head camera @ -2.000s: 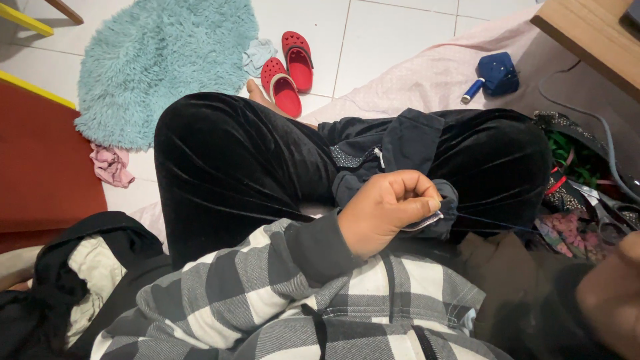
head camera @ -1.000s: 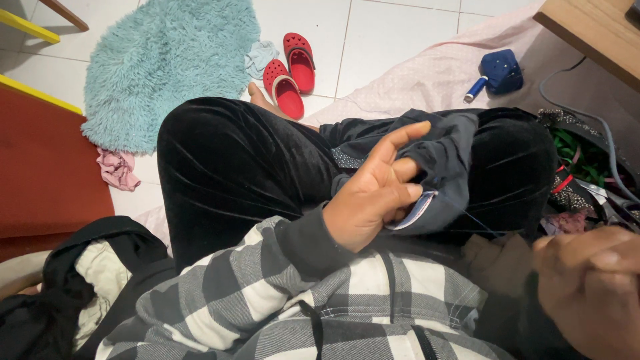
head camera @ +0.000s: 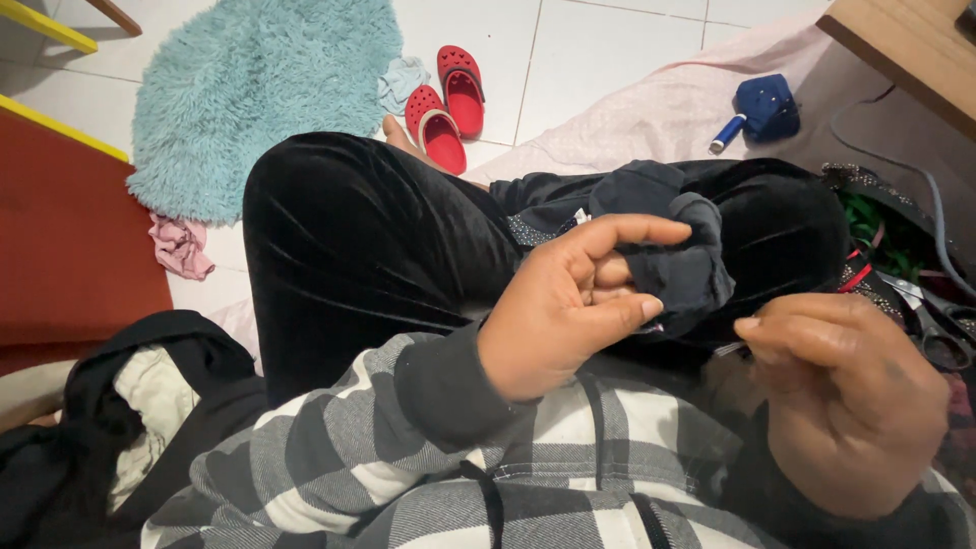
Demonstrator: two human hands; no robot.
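Observation:
My left hand point(head camera: 564, 305) is at the centre, palm partly up, its index finger and thumb apart and its other fingers curled against a dark grey cloth garment point(head camera: 675, 274). A small pale edge of the cloth shows under the thumb. To the right, my right hand point(head camera: 854, 396) has thumb and index finger pinched together; a thin pale strand, like thread, shows beside the fingertips. What lies inside that pinch is hidden. The garment rests over my crossed legs in black velvet trousers point(head camera: 366, 229). Beyond it, a blue thread spool point(head camera: 727, 133) touches a dark blue pincushion-like object point(head camera: 767, 108).
Scissors point(head camera: 934, 324) lie at the right among dark and green fabrics, near a grey cable point(head camera: 930, 198). A wooden table corner point(head camera: 900, 53) juts in above. Red clogs point(head camera: 461, 103) and a fluffy blue rug point(head camera: 267, 107) are on the tiles. Black and cream clothes point(head camera: 156, 404) lie at lower left.
My right hand has come further into view from the right edge. My left hand went from a closed pinch to fingers spread apart, and the garment's folds have shifted.

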